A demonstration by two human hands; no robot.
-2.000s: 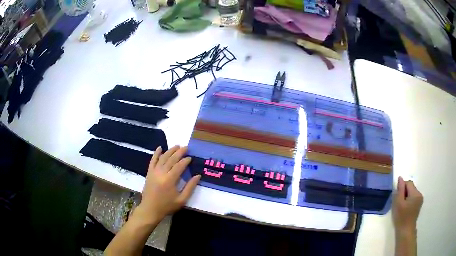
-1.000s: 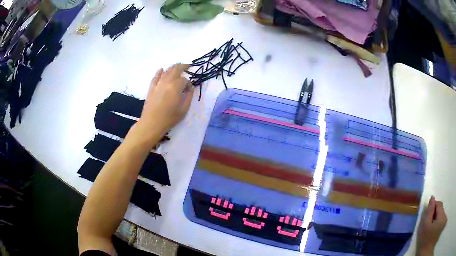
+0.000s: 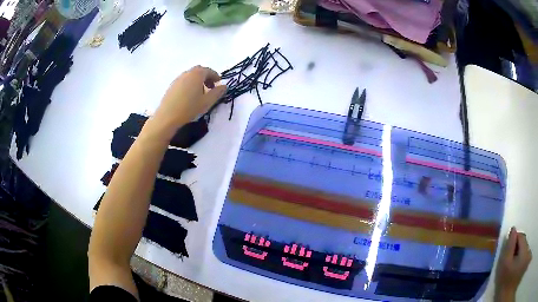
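Observation:
The blue see-through template lies closed near the front edge, with black fabric under its near side. Three groups of pink slots show on that side. My left hand is at the left side of the loose pile of black cords, thumb and fingertips close together. Whether a cord is between them cannot be made out. My right hand is beside the template's right edge, fingers curled, partly cut off by the picture's lower edge. Black fabric strips lie left of the template, partly behind my left forearm.
Dark thread snips lie over the template's far edge. A second small black pile, a green cloth and pink cloth are at the back. More black strips lie far left. A pale surface adjoins on the right.
My left hand has gone from the template's near left corner to the cord pile, and its fingertips have since drawn closer together. My right hand stays by the template's right edge. The view has shifted.

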